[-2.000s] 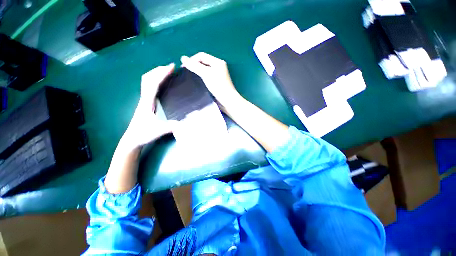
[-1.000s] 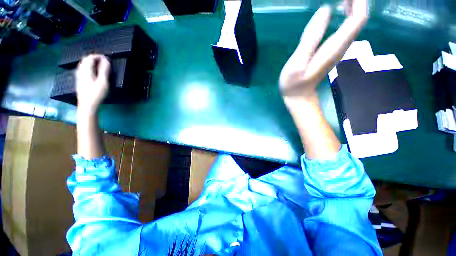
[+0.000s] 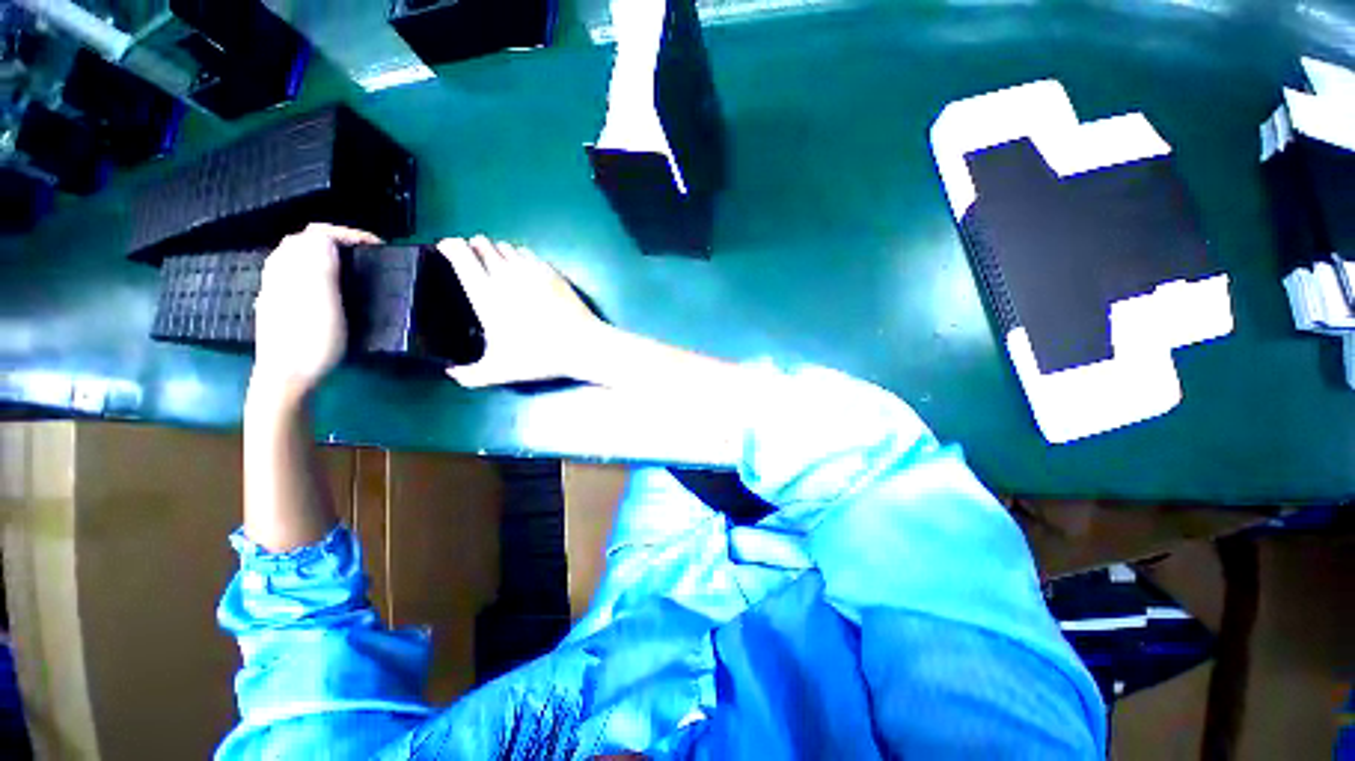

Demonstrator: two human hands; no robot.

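Observation:
Two nested stacks of black inserts lie side by side at the left of the bench. My left hand (image 3: 302,305) lies over the near insert stack (image 3: 208,298), its fingers on the top. My right hand (image 3: 520,315) is on the right end of the same stack, fingers at its end face. The far insert stack (image 3: 245,186) lies just behind, untouched. An erected carton (image 3: 654,193), black with a white upright flap, stands further back at the middle, free of both hands.
A pile of flat carton blanks (image 3: 1085,268) lies to the right, a second blank stack (image 3: 1323,223) at the far right. Black boxes (image 3: 476,23) stand along the far side. Brown cartons (image 3: 193,550) are below the bench edge.
The carton my hands held two seconds ago now stands on the bench. My right hand has come down from the upper right to the near insert stack; my left hand is now on it.

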